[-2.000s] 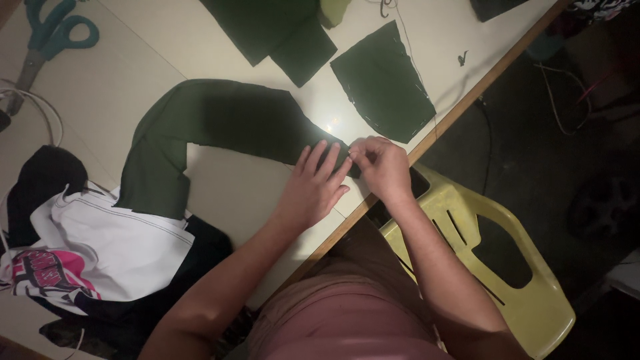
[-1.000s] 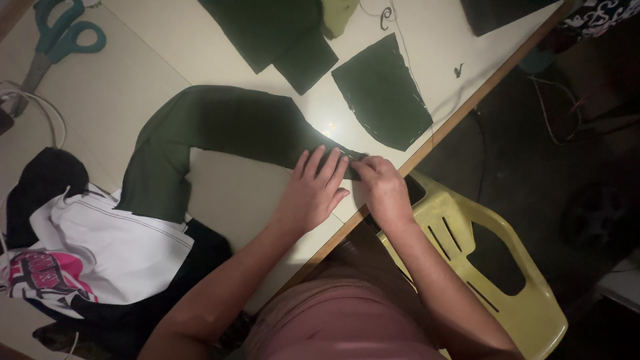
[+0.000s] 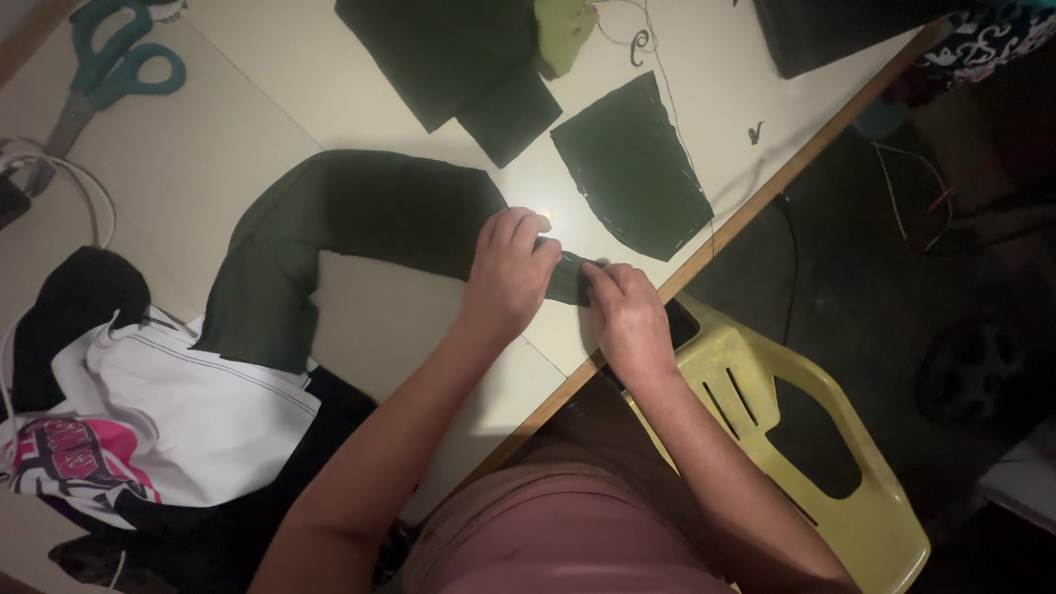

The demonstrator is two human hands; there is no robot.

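A long curved piece of dark green fabric [image 3: 396, 210] lies on the pale table, its narrow right end under my hands. My left hand [image 3: 513, 268] has its fingers bent at the fabric's upper edge, thumb and fingertips close together. Just to the right, my right hand [image 3: 629, 318] pinches the narrow end, near the table's wooden edge. Some light marks, like stitches or pins, show along the edge between the hands. Beyond them lies a separate green fabric piece [image 3: 635, 169] with white stitches or pins along its border.
Teal-handled scissors [image 3: 124, 66] lie at the upper left. More green fabric [image 3: 462, 62] and a yellow-green pincushion or sponge [image 3: 565, 33] lie at the top. White printed cloth [image 3: 198, 421] lies at the lower left. A yellow plastic chair [image 3: 808, 429] stands beside the wooden table edge [image 3: 792, 173].
My left hand has lifted from lying flat on the fabric to bent fingers at its edge. My hands have moved apart, with a stretch of the fabric now showing between them.
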